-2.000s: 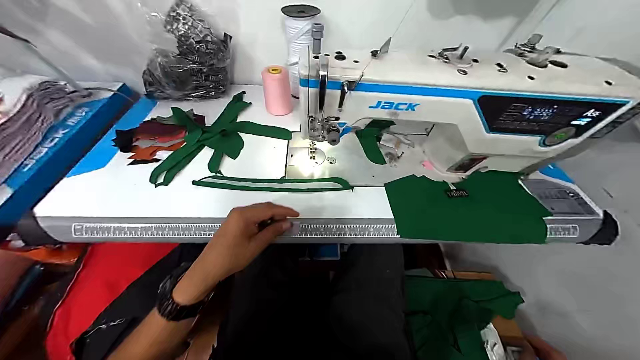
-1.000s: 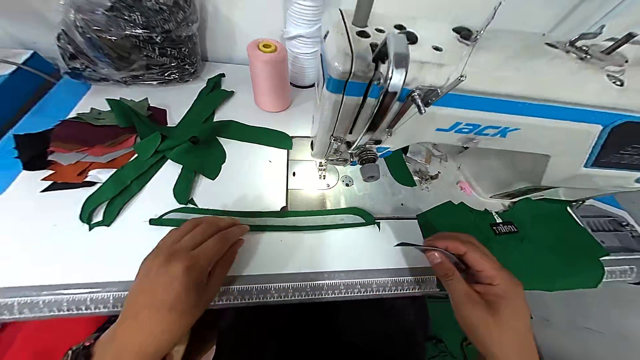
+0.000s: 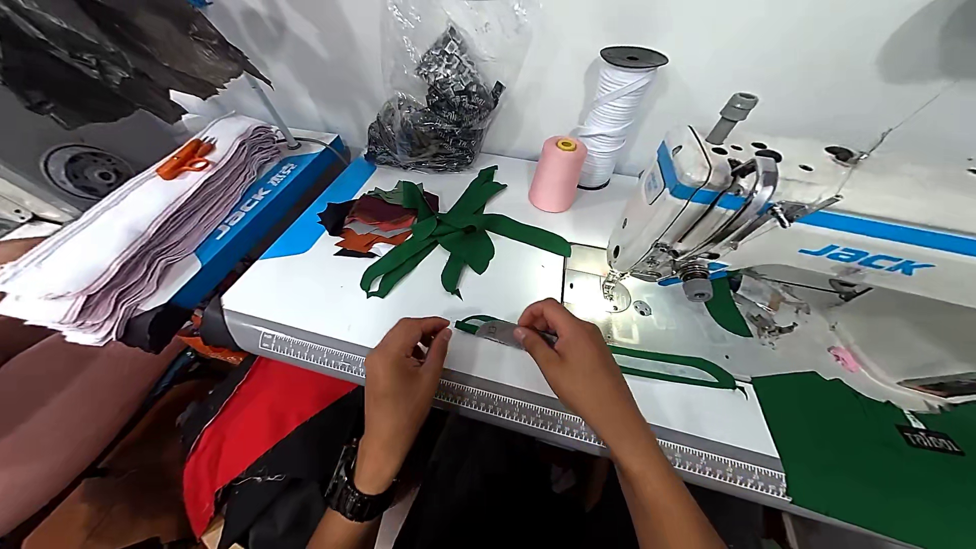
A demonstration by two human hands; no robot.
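Note:
A narrow green fabric strip [image 3: 671, 364] lies along the front of the sewing machine table, partly hidden under my right hand [image 3: 563, 347]. That hand pinches a small flat grey tool, perhaps thread snips [image 3: 499, 332], over the strip's left end. Thumb and forefinger of my left hand [image 3: 412, 351] come close together beside the strip's left tip; whether they pinch a thread or the fabric cannot be told. Behind the hands are a pile of green fabric strips [image 3: 465, 236] and small coloured scraps [image 3: 374, 221]. The sewing machine's presser foot [image 3: 610, 288] is behind and right of my right hand.
A pink thread cone [image 3: 557, 175], a spool of white elastic [image 3: 614, 114] and a plastic bag of labels [image 3: 442, 114] stand at the back. Orange-handled snips [image 3: 185, 158] rest on stacked fabric [image 3: 152, 229] at left. A green fabric piece [image 3: 862, 450] hangs over the front edge at right.
My right hand has moved left with the tool, from beyond the strip's right end to its left end. My left hand has come off the strip. The view has swung left.

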